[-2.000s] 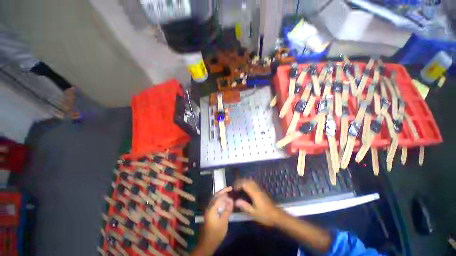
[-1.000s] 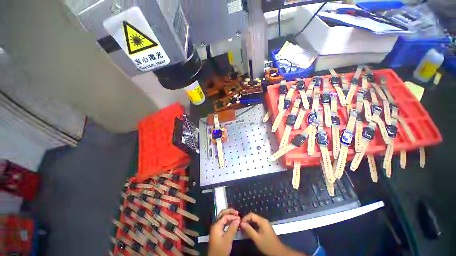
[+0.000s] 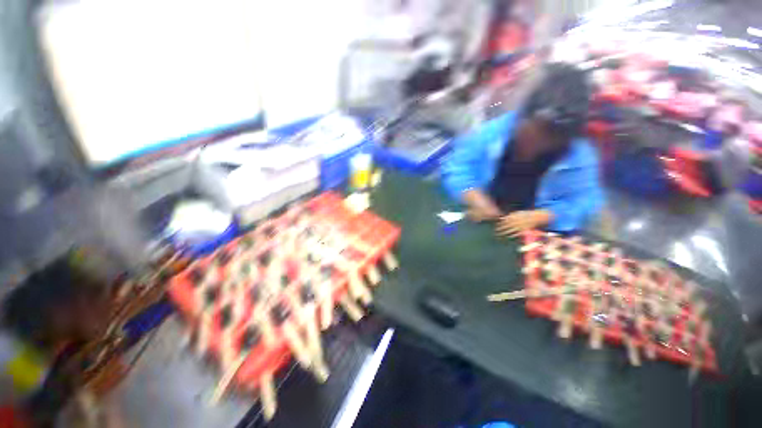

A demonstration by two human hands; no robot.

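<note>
Neither of my hands is in the picture. The frame is blurred. Nearest in front is a red-orange tray [image 3: 388, 237] holding many watches [image 3: 280, 313], dark squares on long beige straps that stick out past the tray's front edge. A second red tray [image 3: 710, 361] with similar watches and beige straps lies on the green bench to the right.
A co-worker in blue [image 3: 576, 180] sits across the bench, hands near the right tray. A black mouse [image 3: 438, 306] lies between the trays. A white carton [image 3: 271, 184], a blue bin [image 3: 219, 242], a bottle [image 3: 361, 170] and a bright monitor [image 3: 184, 71] are behind.
The view has swung to the right and up. My hands, the left trays and the watch on the perforated plate have left the picture. The co-worker and the right tray have come in.
</note>
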